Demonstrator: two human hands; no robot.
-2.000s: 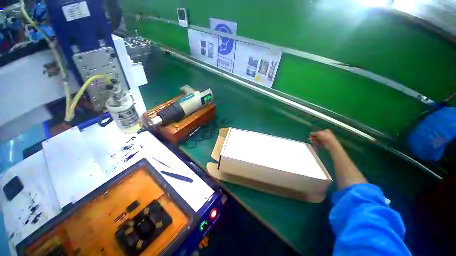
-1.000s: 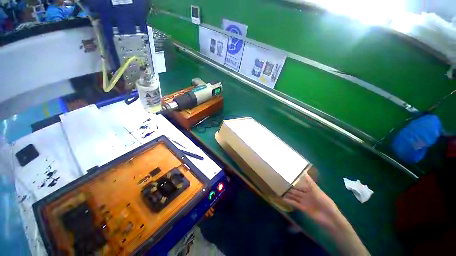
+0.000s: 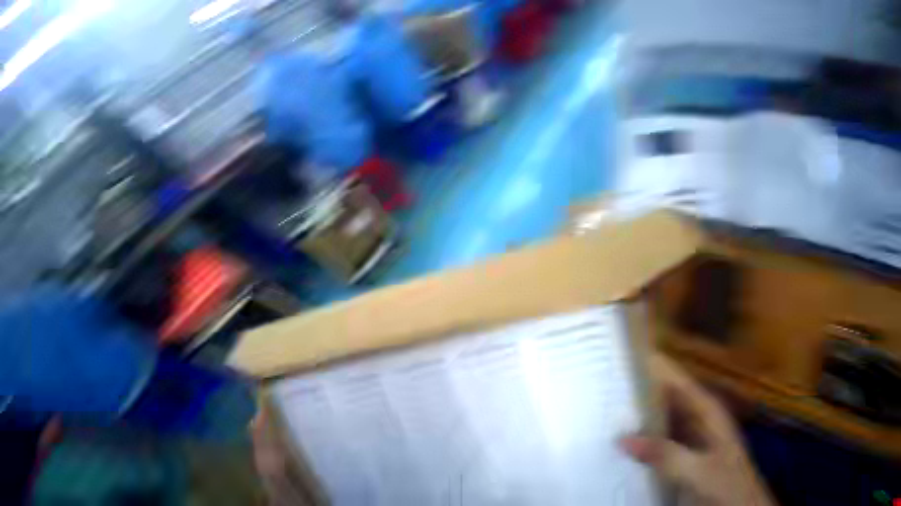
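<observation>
The frame is blurred. The parts carton (image 3: 474, 301) is close in front of me at the bottom centre, its brown flap raised along the far side. White sheets (image 3: 474, 410) fill its top. My right hand (image 3: 696, 445) grips the carton's right end, with the thumb over the edge. My left hand (image 3: 274, 457) is at its left end, partly hidden behind the carton wall and cut off by the bottom edge.
The orange-brown fixture plate (image 3: 766, 321) in its dark frame is at the right, beside the white machine table (image 3: 682, 188). Blue floor (image 3: 494, 212) runs beyond the carton. People in blue (image 3: 316, 109), a small brown carton (image 3: 348, 235) and a red-orange item (image 3: 203, 294) are at the left.
The view has swung left to the factory floor. The carton has left the green bench and is held up in front of me. My left hand has come into view.
</observation>
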